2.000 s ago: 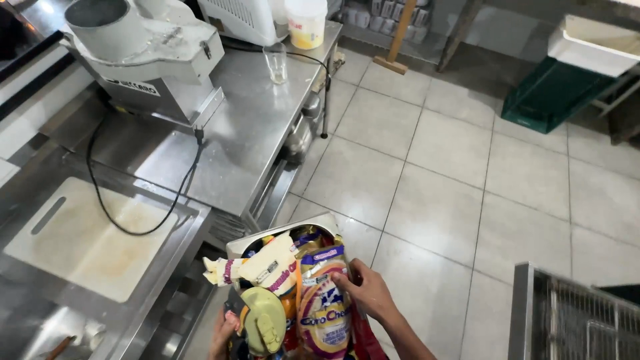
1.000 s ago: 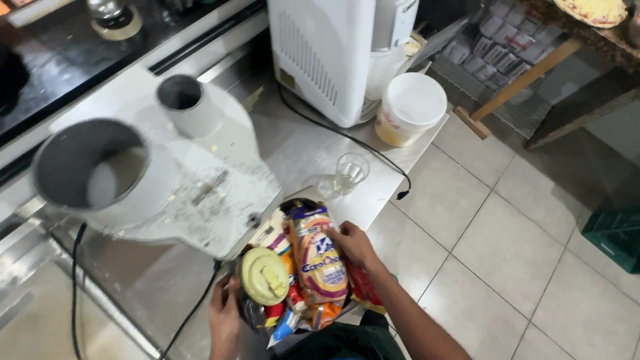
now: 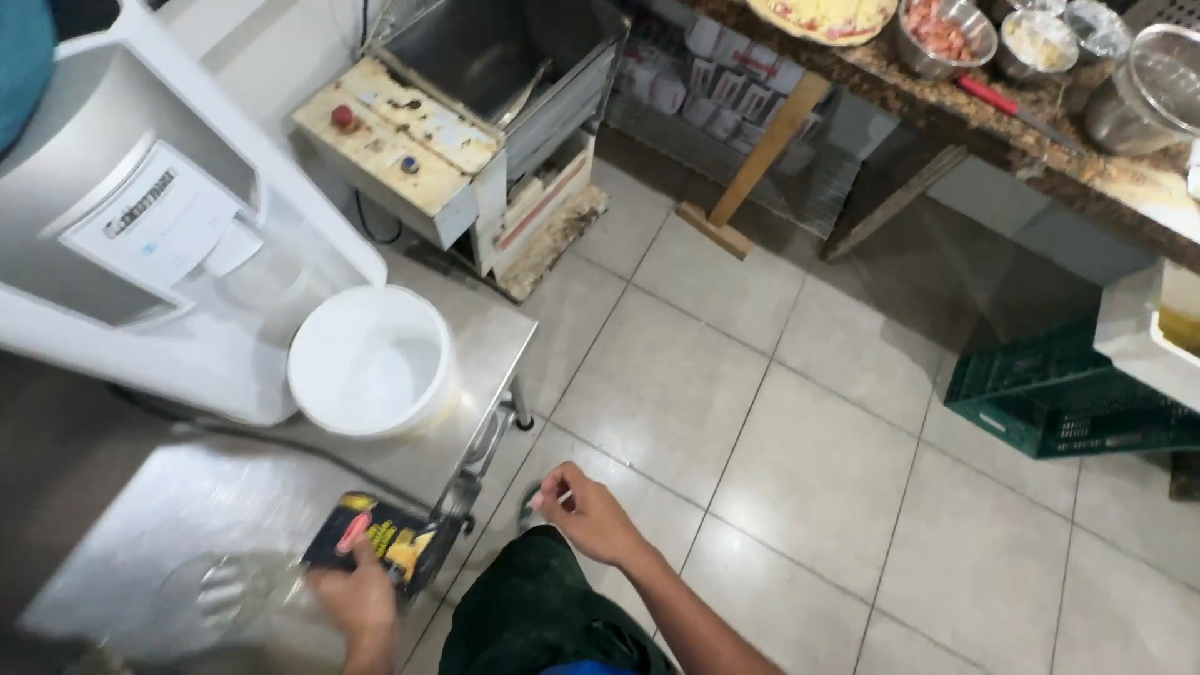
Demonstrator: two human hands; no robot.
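My left hand (image 3: 361, 595) is at the edge of the steel table, its thumb over a black food packet (image 3: 370, 544) with yellow pictures and writing. Just left of that hand, clear glassware (image 3: 234, 586) shows blurred on the tabletop. Behind the packet stands a white plastic bucket (image 3: 370, 361). Held over the floor in front of my body, my right hand (image 3: 586, 516) has loosely curled fingers and no object visible in it. The undersides of both hands are hidden.
The steel table (image 3: 469, 375) carries a white appliance (image 3: 216, 328) and a black cable. Beyond are a worn machine (image 3: 412, 141) with a metal basin, a wooden leg (image 3: 769, 150), a stone counter (image 3: 900, 84) with a pizza and bowls, and a green crate (image 3: 1041, 403) at right.
The container of packets that both hands held is no longer in view. My left hand now has a black packet, and my right hand has come away from the packets. The view has shifted strongly.
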